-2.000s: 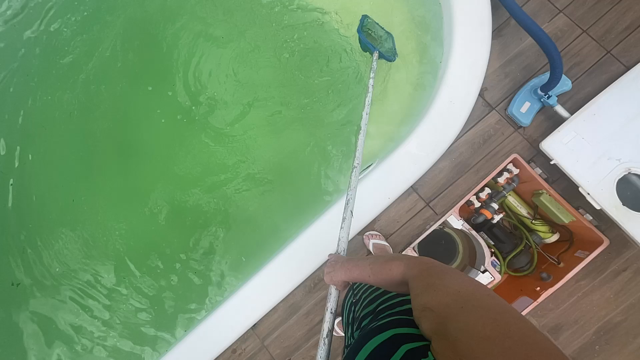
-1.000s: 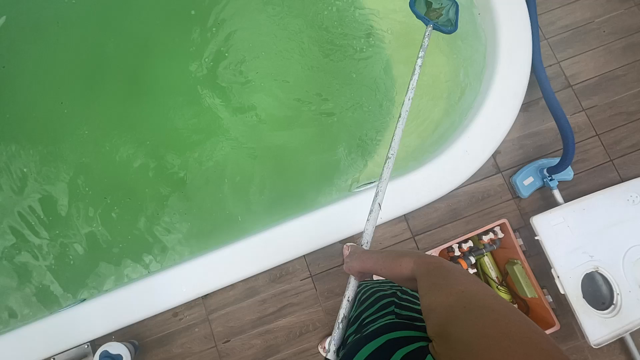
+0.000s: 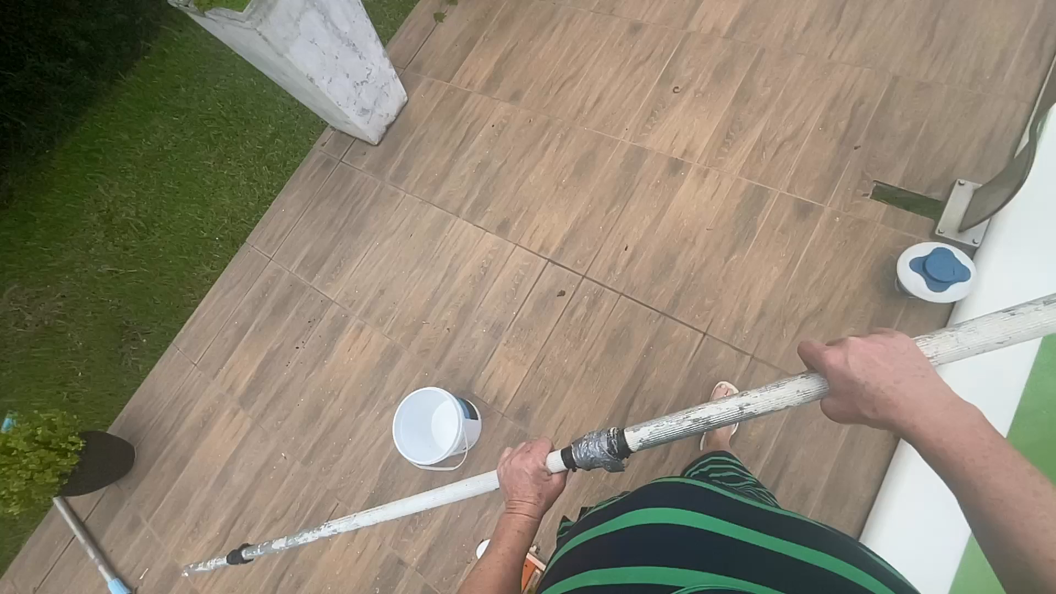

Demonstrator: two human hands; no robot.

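Observation:
A worn white telescopic pole (image 3: 726, 410) crosses the view from lower left to the right edge, with silver tape wrapped around its joint. My left hand (image 3: 530, 478) is closed around the thinner section, just left of the tape. Farther up, my right hand (image 3: 874, 381) grips the thicker section near the pool's white rim (image 3: 916, 495). The pole's far end lies outside the view, so the net is hidden. Beyond the pole, near my left hand, a white plastic bucket (image 3: 429, 427) stands on the wood-look tiles. A sandaled foot (image 3: 720, 412) shows behind the pole.
A white and blue chlorine floater (image 3: 935, 272) sits against the pool rim, beside a metal bracket (image 3: 964, 213). A tall whitish planter (image 3: 346, 74) stands at the lawn's (image 3: 190, 223) edge. At lower left are a dark potted shrub (image 3: 97, 464) and another pole (image 3: 87, 540).
The view has swung far from the pool water to the tiled deck and lawn. The net and the toolbox-like orange bin's contents, visible earlier, are out of view. Both hands now show on the pole.

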